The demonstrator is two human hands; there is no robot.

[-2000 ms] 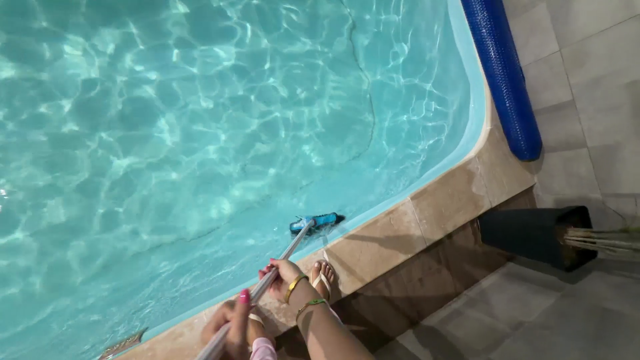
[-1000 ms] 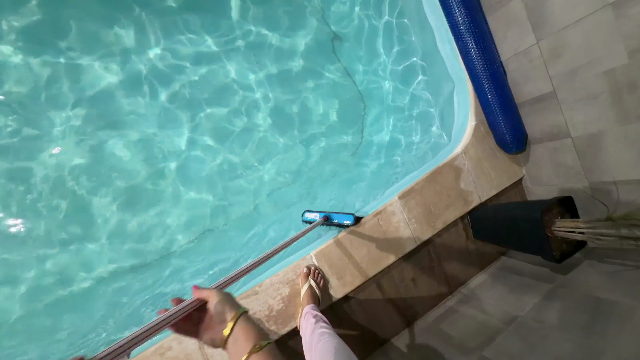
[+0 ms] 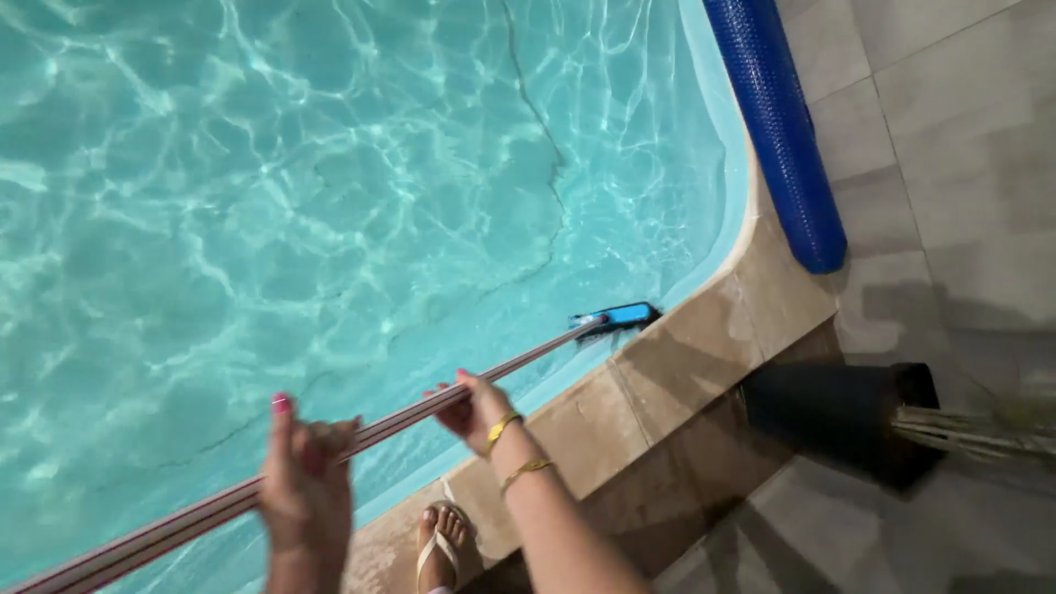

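Observation:
A long striped pole (image 3: 530,356) crosses from the lower left up to a blue pool brush (image 3: 627,315), which lies at the water's edge against the pool wall. My left hand (image 3: 307,470) is around the pole at the lower left, its thumb with pink nail raised off it. Farther up the pole, my right hand (image 3: 472,411) holds it from below, fingers curled about it; two gold-coloured bracelets (image 3: 502,431) are on that wrist and forearm. The brush's bristles are partly hidden in the water.
The tan stone coping (image 3: 577,429) curves around the pool corner. My foot in a flip-flop (image 3: 439,549) stands on it. A rolled blue cover (image 3: 775,132) lies along the right edge. A black planter (image 3: 841,421) with dry stems stands on the grey tiled floor (image 3: 973,124).
The brush has moved right along the pool wall toward the corner. My left hand, out of view a second ago, is back in view on the pole.

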